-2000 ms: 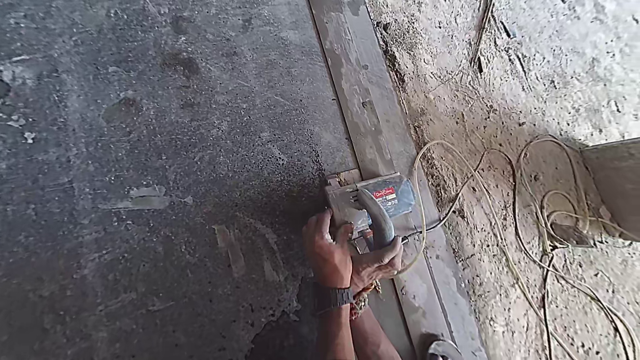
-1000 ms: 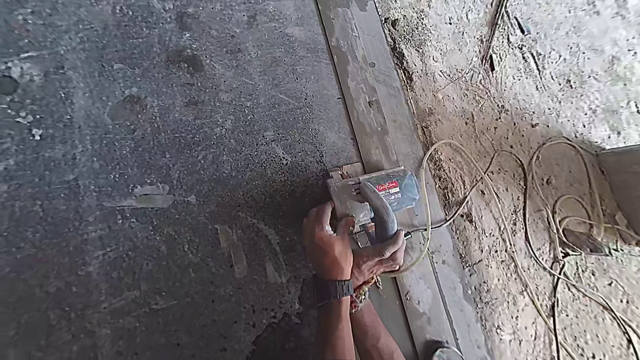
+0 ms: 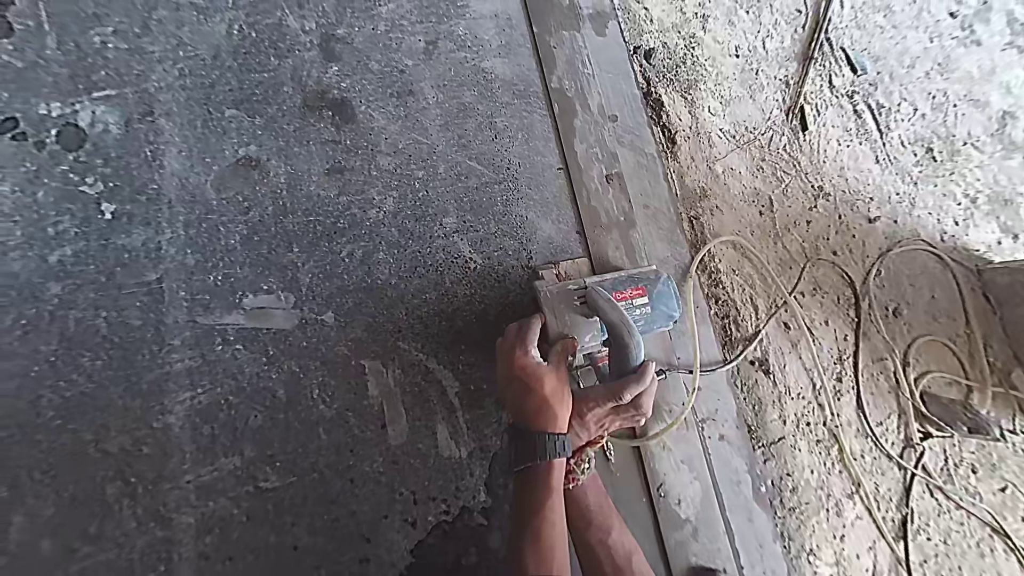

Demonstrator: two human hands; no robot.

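A dusty handheld stone cutter [image 3: 620, 312] with a blue motor housing, metal base plate and curved grey handle sits across the edge of a dark stone slab [image 3: 448, 192] and a long grey strip [image 3: 588, 144] beside it. My left hand [image 3: 536, 372], with a dark watch at its wrist, grips the cutter's near left end by the base plate. Close against it, my right hand [image 3: 620, 404] is wrapped around the lower end of the handle, a beaded bracelet at its wrist. A small flat piece [image 3: 566, 270] shows at the plate's far edge. The blade is hidden.
From the cutter, a power cord [image 3: 740, 356] and a pale hose [image 3: 800, 308] run right and lie in loose loops over rough, sandy ground [image 3: 808, 192]. A flat-sided block [image 3: 1008, 300] stands at the right edge. Thin sticks [image 3: 810, 64] lie at the upper right.
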